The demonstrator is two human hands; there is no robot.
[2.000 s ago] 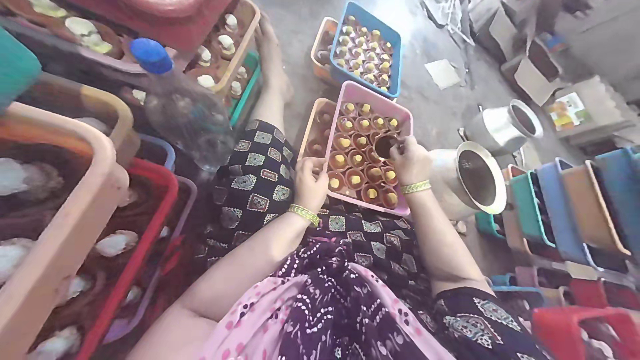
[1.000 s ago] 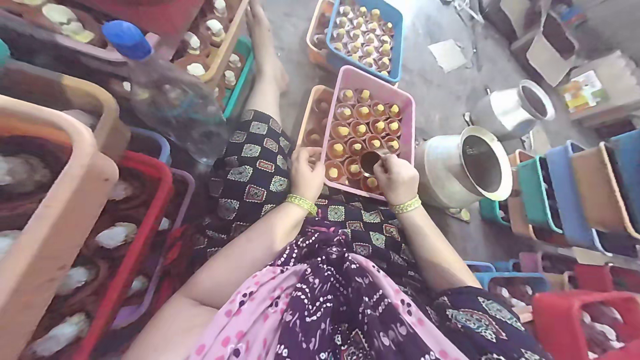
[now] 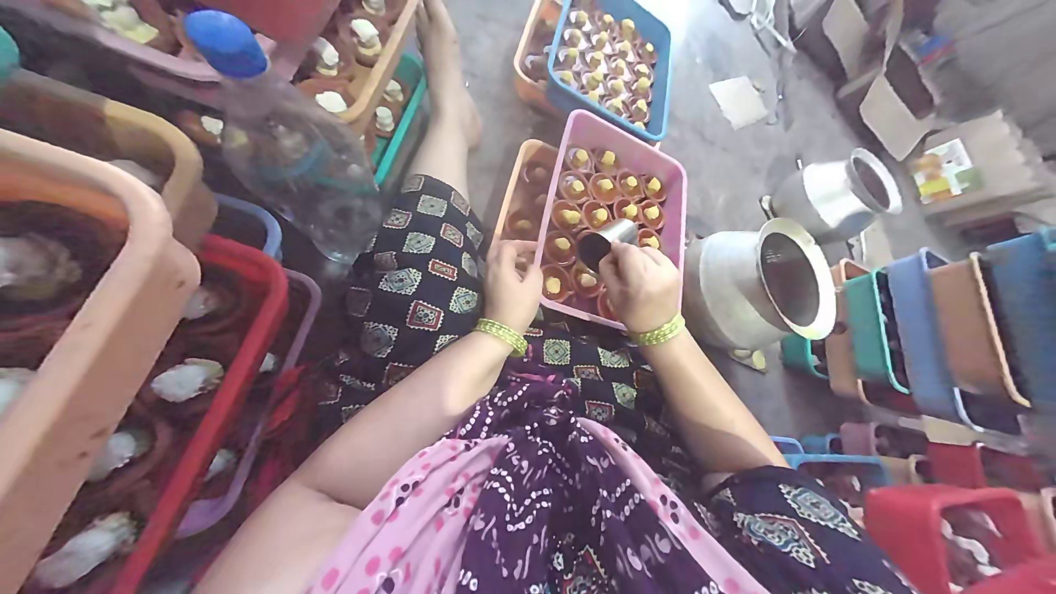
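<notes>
A pink plastic tray (image 3: 675, 206) lies before me, filled with rows of small brown cups (image 3: 605, 187) that each hold a yellow piece. My right hand (image 3: 642, 285) grips a small metal tumbler (image 3: 609, 241), tilted over the cups near the tray's front right, its dark opening toward the lower left. My left hand (image 3: 513, 285) is at the tray's front left edge, fingers bent against the rim; whether it grips the rim is hard to tell. An orange tray (image 3: 513, 186) shows under the pink one on its left.
Right of the pink tray stand a wide metal pot (image 3: 726, 289) and a smaller metal pot (image 3: 821, 198). A blue tray (image 3: 660, 74) of similar cups is beyond. A plastic bottle (image 3: 297, 157) and stacked trays, including a red one (image 3: 206, 412), crowd the left; more stacked trays (image 3: 907, 330) stand at right.
My right hand has moved with the tumbler from the tray's right side toward its front, and the tumbler now tilts more to the left. My left hand stays by the tray's left edge.
</notes>
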